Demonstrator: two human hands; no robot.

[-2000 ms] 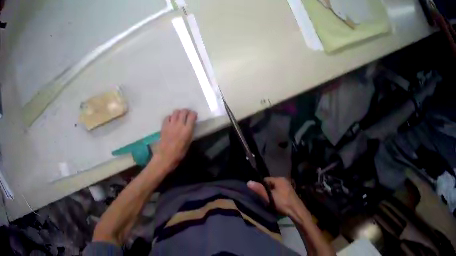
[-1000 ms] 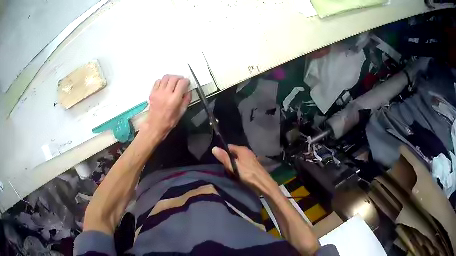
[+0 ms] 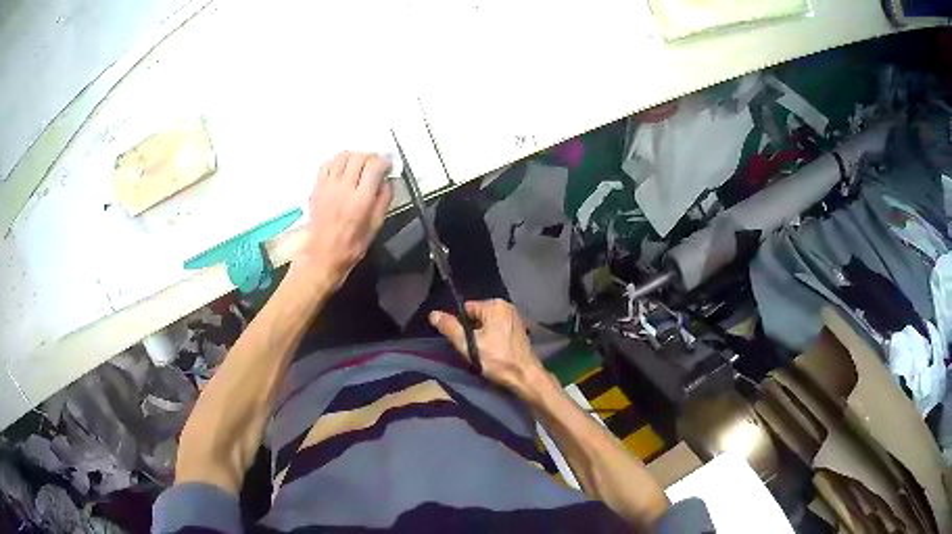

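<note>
The shears (image 3: pixel 436 248) have long dark blades that point up and left onto the table's front edge, beside my left fingers. My right hand (image 3: pixel 493 336) is closed around their handles, below the table edge. My left hand (image 3: pixel 350 203) lies with curled fingers on the pale pattern panel (image 3: pixel 274 136). A small white bit shows at its fingertips; whether they pinch it is hidden. A tan block (image 3: pixel 165 167) rests on the panel at the left. A teal clamp (image 3: pixel 246 250) sits on the table edge left of my left hand.
The pale table (image 3: pixel 564 73) crosses the view with its front edge slanting up to the right. Yellow-green fabric (image 3: pixel 726 13) lies at its far right. Below are grey scraps (image 3: pixel 694 156), a fabric roll (image 3: pixel 772 214), brown card (image 3: pixel 846 407) and yellow-black striped material (image 3: pixel 626 417).
Over two seconds the shears moved left toward my left hand, and the white strips seen earlier no longer stand out. Since one second ago, a white bit has appeared at my left fingertips.
</note>
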